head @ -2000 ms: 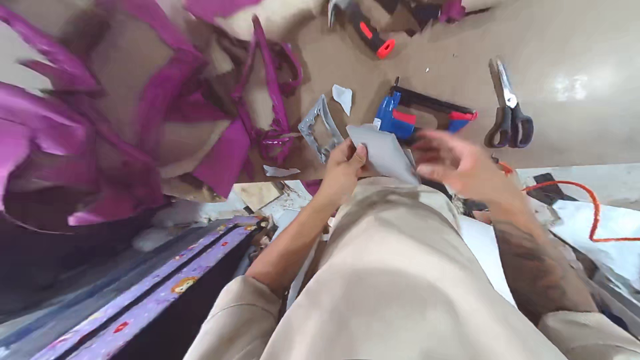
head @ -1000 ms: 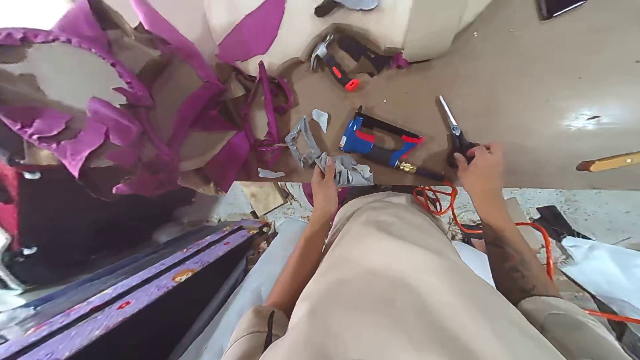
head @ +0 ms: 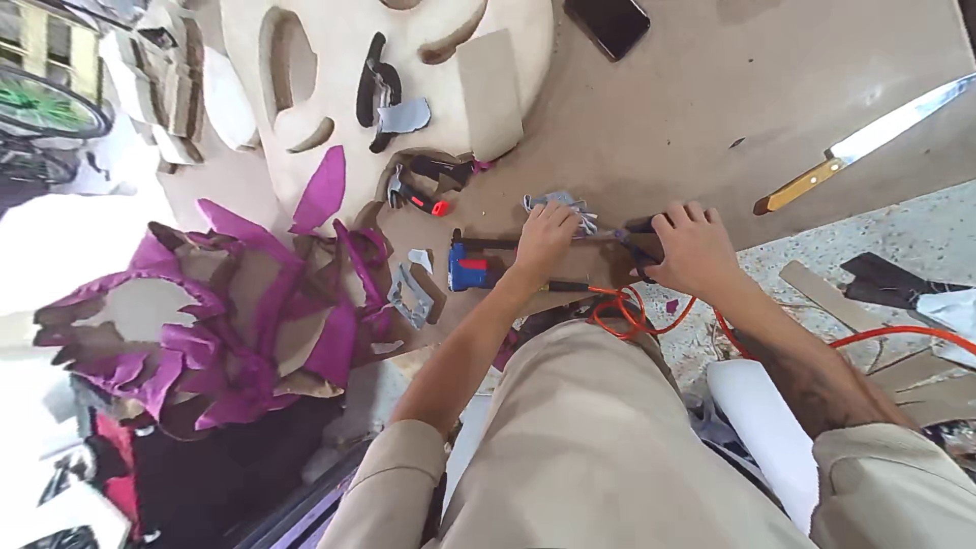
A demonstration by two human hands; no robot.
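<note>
My left hand [head: 547, 238] rests on a crumpled bundle of grey fabric [head: 563, 203] on the table, its fingertips on the cloth. To its right, my right hand [head: 692, 248] has its thumb and fingers at the black handles of a pair of scissors [head: 643, 248], whose blades point left toward the fabric. Beneath my left forearm lies a blue and red pneumatic staple gun [head: 467, 267], partly hidden, with an orange air hose [head: 621, 309] near its right end. A cut grey piece with an opening [head: 410, 296] lies left of the staple gun.
A kitchen knife [head: 801, 189] with a wooden handle lies at the right, and a phone [head: 608, 27] at the back. A hammer [head: 415, 194] lies near the large cream foam piece [head: 358, 23]. Purple fabric scraps [head: 267, 305] pile up at the left.
My left hand has moved right with the grey fabric, from beside the cut grey piece to near the scissors. The scissors' blades now point left. The view has shifted.
</note>
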